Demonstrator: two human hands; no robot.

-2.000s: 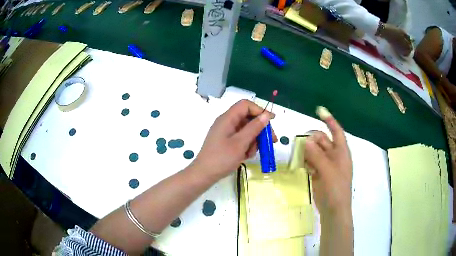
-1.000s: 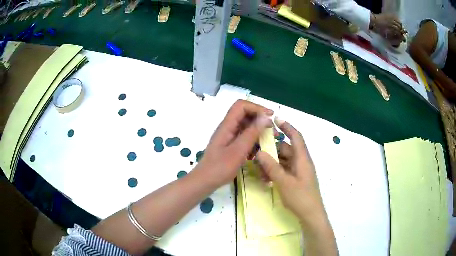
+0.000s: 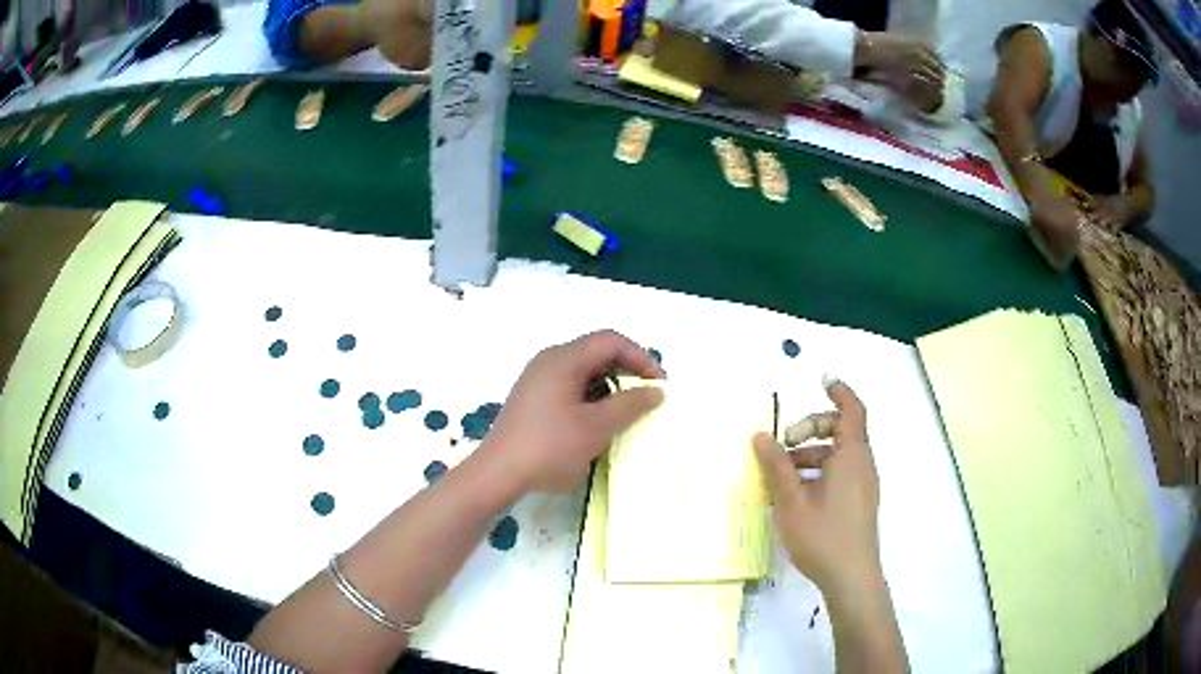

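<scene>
A stack of pale yellow foam sheets (image 3: 685, 514) lies on the white surface in front of me. My left hand (image 3: 580, 402) pinches the top left corner of the upper sheet. My right hand (image 3: 827, 481) is at its right edge, thumb against the edge and fingers partly spread; a thin dark edge stands up between thumb and fingers. Whether they grip it cannot be told. A blue cylinder (image 3: 609, 242) with a pale yellow foam pad (image 3: 577, 234) on it lies on the green belt (image 3: 685, 250), beyond the hands.
Foam sheets stand at the left (image 3: 82, 323) and right (image 3: 1047, 487). A tape roll (image 3: 145, 324) and several dark discs (image 3: 323, 503) lie on the white surface. A metal post (image 3: 466, 158) rises at the belt edge. Tan-pink pieces (image 3: 732, 162) line the belt. People sit across it.
The blue cylinder and pad have left my hands; a padded one now lies on the belt. My hands have moved apart to the foam sheet's edges. The view has shifted, showing more across the belt.
</scene>
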